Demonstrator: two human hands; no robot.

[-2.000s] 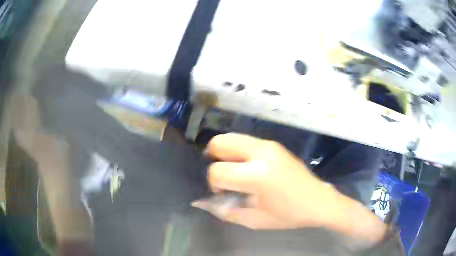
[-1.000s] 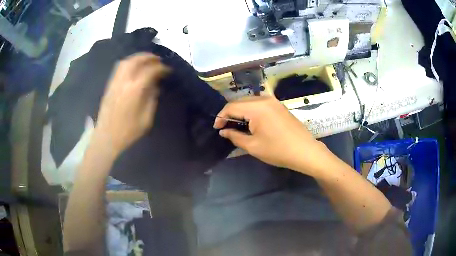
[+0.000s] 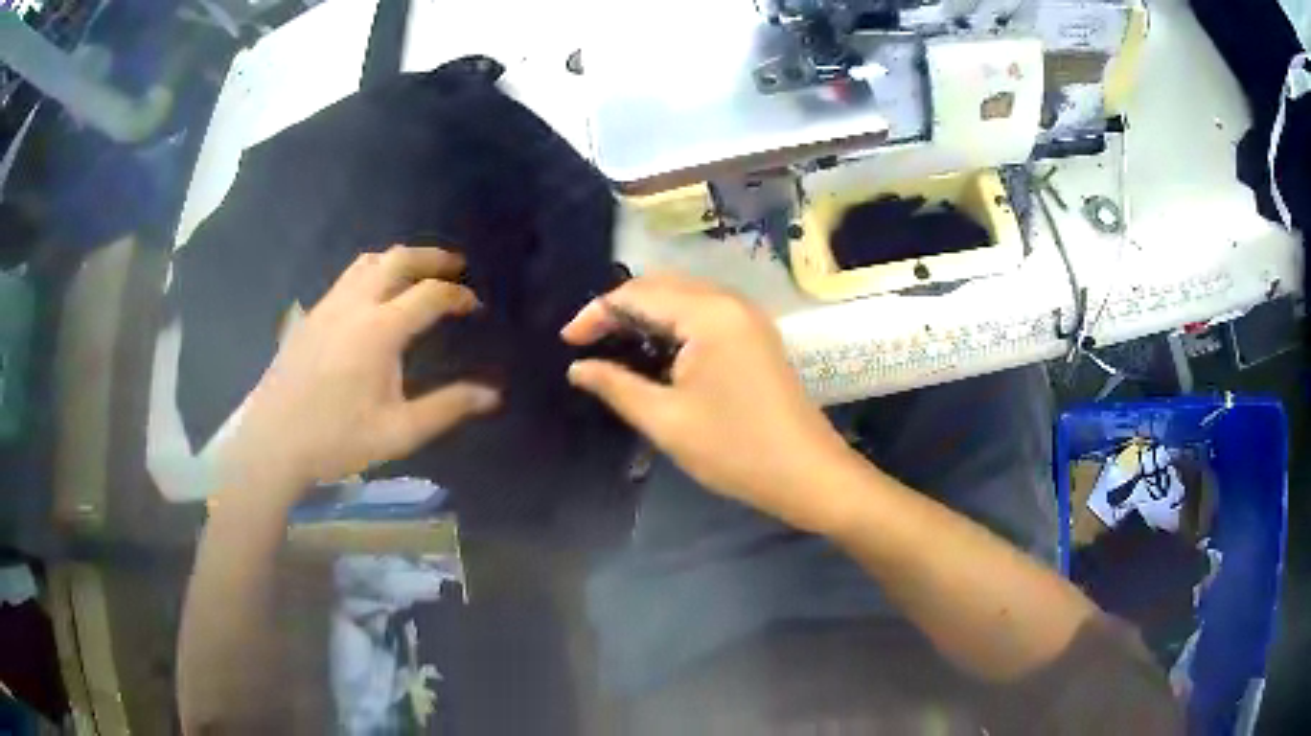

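A large black fabric piece (image 3: 388, 158) lies over the left part of the white table and hangs over its front edge. My left hand (image 3: 367, 367) is over the fabric, thumb and fingers apart, with no cloth seen pinched between them. My right hand (image 3: 705, 381) is at the fabric's right side, its fingers curled around small dark thread snips (image 3: 640, 334). Whether its fingertips also touch the cloth is unclear.
The overlock machine (image 3: 983, 104) stands behind, its silver cloth plate (image 3: 705, 108) left of the needle area. A cream catch tray (image 3: 906, 281) holds black trimmings. A blue bin (image 3: 1172, 417) is at the right, a cardboard box (image 3: 377, 538) below left. A black strip (image 3: 384, 43) lies at the back.
The black fabric, absent from the tabletop two seconds ago, now covers its left part. Since one second ago, my left hand has lowered and opened over it. My right hand still has the snips.
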